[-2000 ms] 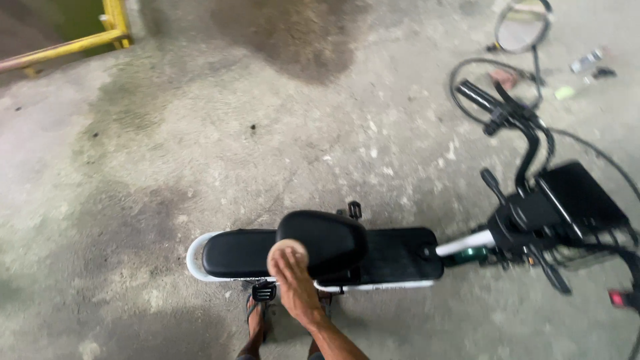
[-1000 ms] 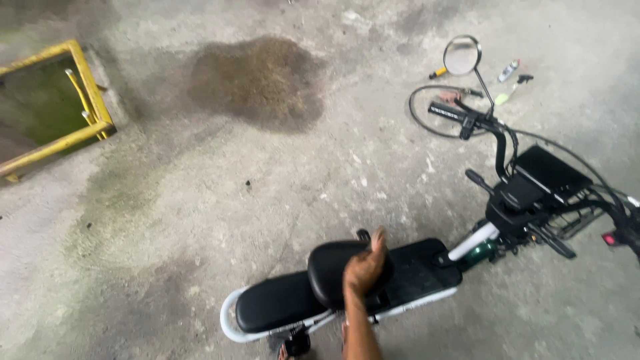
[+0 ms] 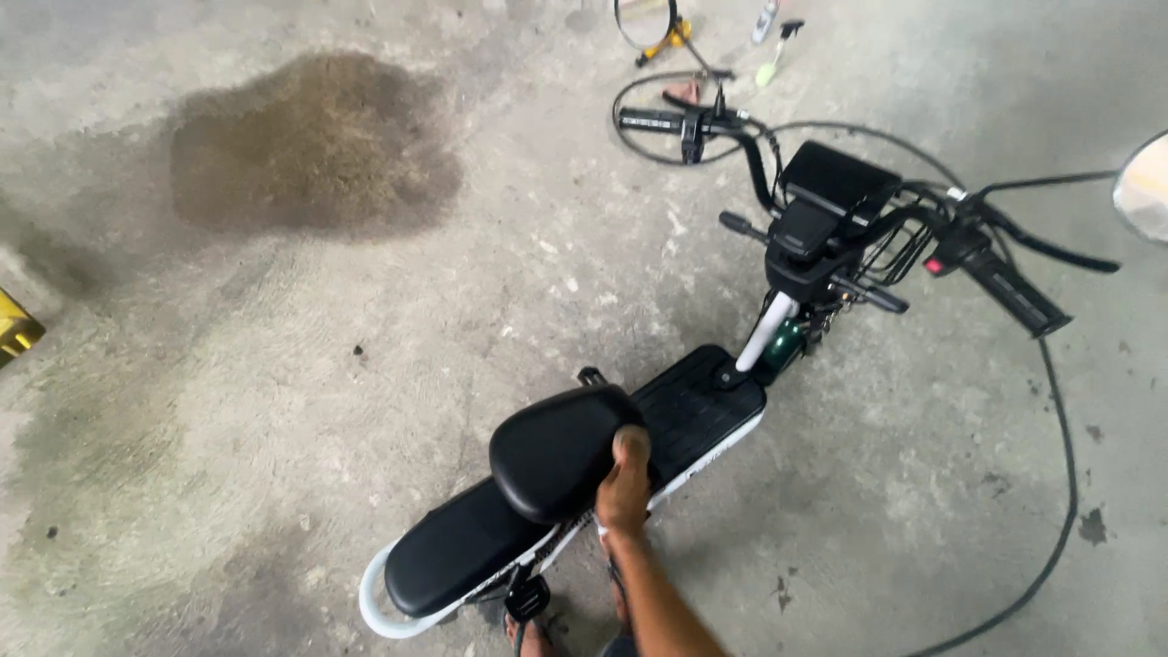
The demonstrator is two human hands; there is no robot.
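Observation:
My right hand (image 3: 625, 484) is at the side edge of the raised black saddle (image 3: 561, 447) of an electric bike. Its thumb lies over the top edge of the saddle, and its fingers are hidden, so I cannot tell whether it grips the saddle or a pad. Behind and below the saddle runs the long black rear seat (image 3: 456, 547), with a curved white rail (image 3: 376, 598) around its end. Ahead of the saddle lies the black footboard (image 3: 698, 401). My left hand is out of view.
The handlebar's left grip (image 3: 650, 120) and right grip (image 3: 1015, 294) stick out at the upper right, with a mirror (image 3: 1145, 187) beyond. A long cable (image 3: 1068, 456) curves over the concrete floor. A spray bottle (image 3: 780, 55) lies near a can (image 3: 765, 20). My feet (image 3: 529, 634) are beside the bike.
Two seconds ago my right hand lay on the saddle's top with a round, pale pad; it is now at the side edge. The view has turned, showing more of the handlebar.

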